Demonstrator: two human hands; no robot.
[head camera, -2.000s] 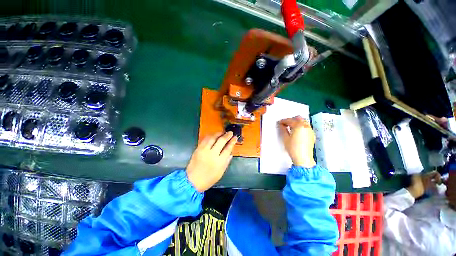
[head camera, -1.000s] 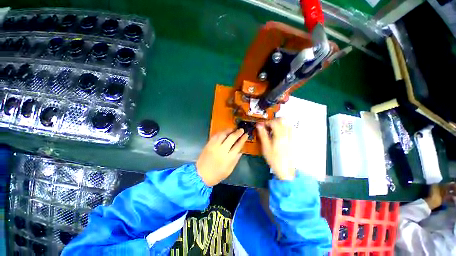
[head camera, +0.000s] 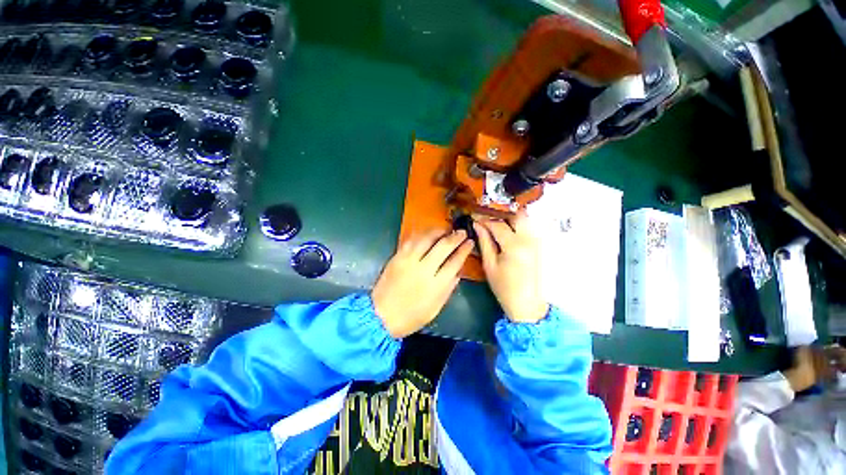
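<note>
The press fixture has an orange-brown upright plate on a flat orange base. Its toggle clamp lever is silver with a red grip at the top edge. My left hand and my right hand meet at the front of the fixture, fingertips around a small black part at the nest. The fingers hide most of the part. The white paper sheet lies right of the fixture, partly behind my right hand. Two round black housings lie loose left of the base.
A blister tray with black housings is on the left, a second below the bench edge. A printed white block, a white strip and a black cylindrical object are at right. A red crate and another person's sleeve are lower right.
My right hand has moved left from the white paper to the nest and now meets my left hand at the black part. The view has shifted, so the fixture appears farther right and higher.
</note>
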